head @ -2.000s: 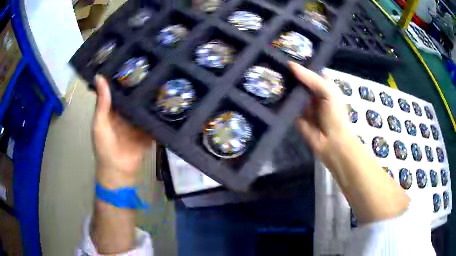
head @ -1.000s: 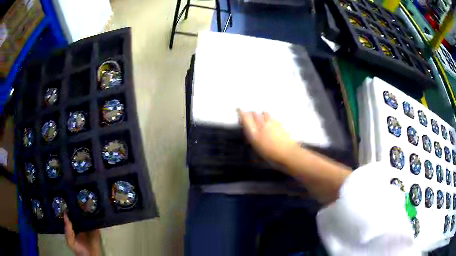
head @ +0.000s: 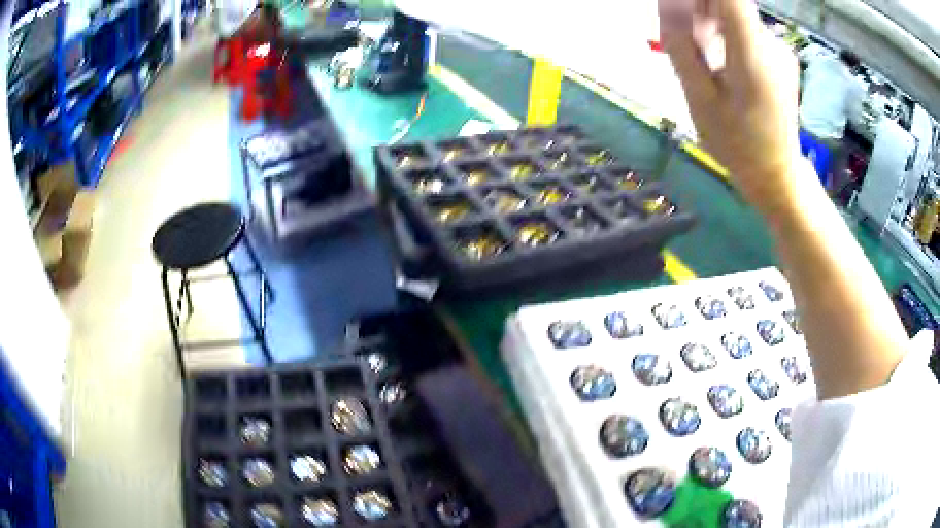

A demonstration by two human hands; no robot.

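A black foam compartment tray (head: 328,413) with silvery round units and several empty pockets is at the lower left, cut off by the bottom edge. My left hand is not in view. My right hand (head: 737,98) is raised at the upper right, fingers up and cut off by the top edge. A bright white surface (head: 588,31) lies left of it; whether my fingers grip it is unclear. A white tray (head: 660,361) of mottled discs, with a green patch (head: 703,505), is at the lower right.
Another black foam tray (head: 577,258) with yellow-looking round housings lies on the green bench (head: 454,98). More black trays (head: 469,413) are beside the lower-left tray. A black stool (head: 199,235) stands at left. Blue racks line the far left. A person (head: 828,98) is at the upper right.
The view has swung up and left. My right hand has left the white sheet's earlier place over the dark trays and risen; that sheet is gone from there. My left hand has left the view.
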